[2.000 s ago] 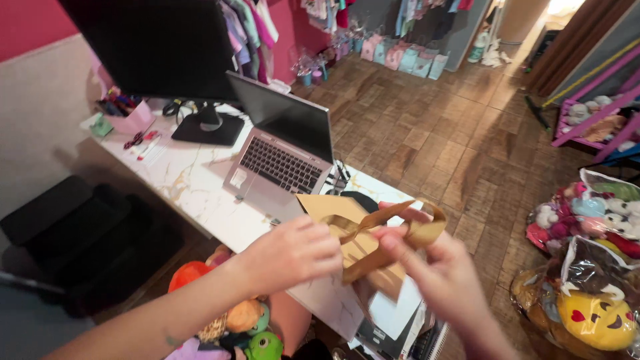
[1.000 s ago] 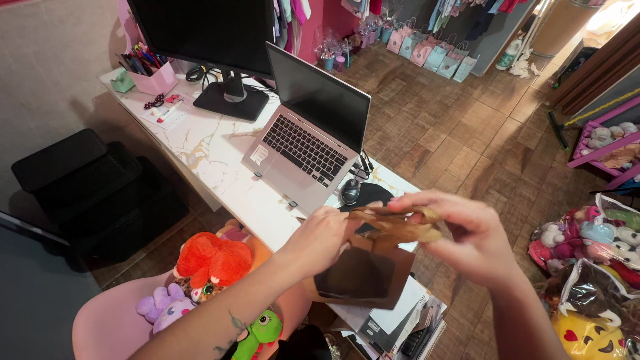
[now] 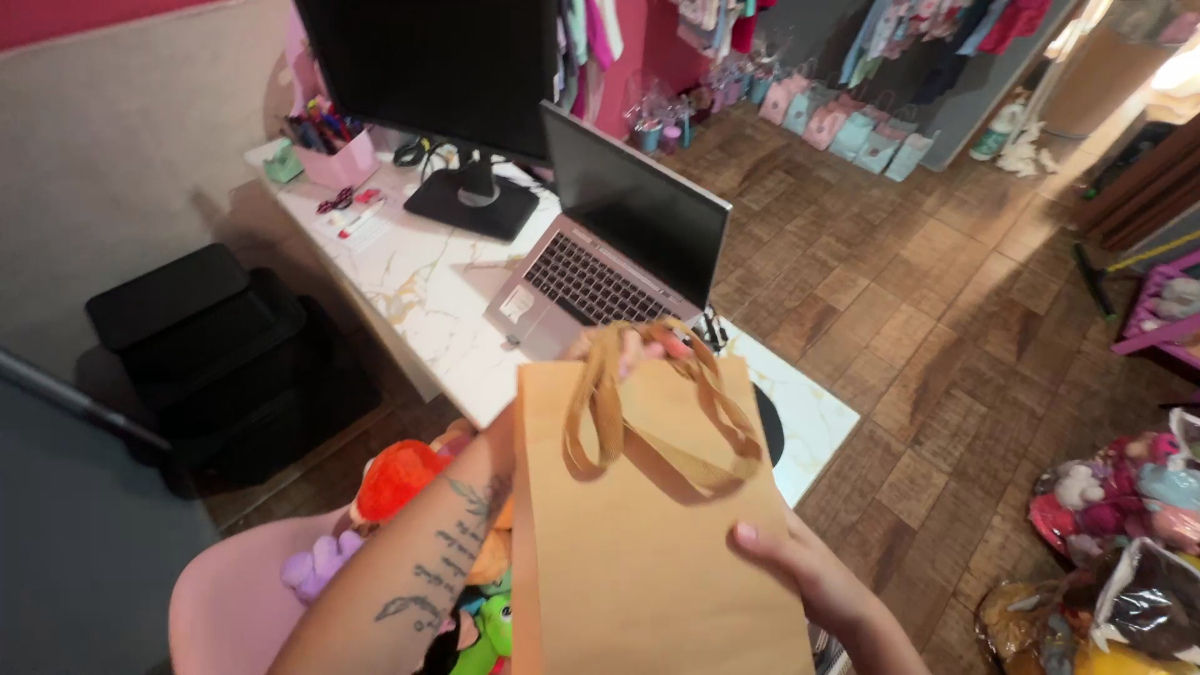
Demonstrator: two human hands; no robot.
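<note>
A brown kraft paper bag [image 3: 656, 562] with tan ribbon handles [image 3: 609, 412] stands upright at the lower middle, its broad face toward me. My right hand [image 3: 797, 562] grips its right edge, the thumb on the front face and the other fingers behind it. Behind the bag's top, near the handles, a few fingertips of my left hand [image 3: 633, 352] show; the rest of that hand is hidden, so its hold is unclear. An open laptop [image 3: 600, 281] lies just beyond, on the white marbled desk [image 3: 412, 291].
A monitor [image 3: 441, 75], a pink pen holder [image 3: 342, 159] and a black mouse pad [image 3: 769, 422] are on the desk. At lower left is a pink chair [image 3: 225, 581] with plush toys [image 3: 403, 478]. Black drawers [image 3: 206, 347] stand left; bagged plush toys [image 3: 1116, 497] lie right.
The bag has turned from its open top facing me to its broad face. My right hand has moved from the handles to the bag's side. The left hand has gone behind the top.
</note>
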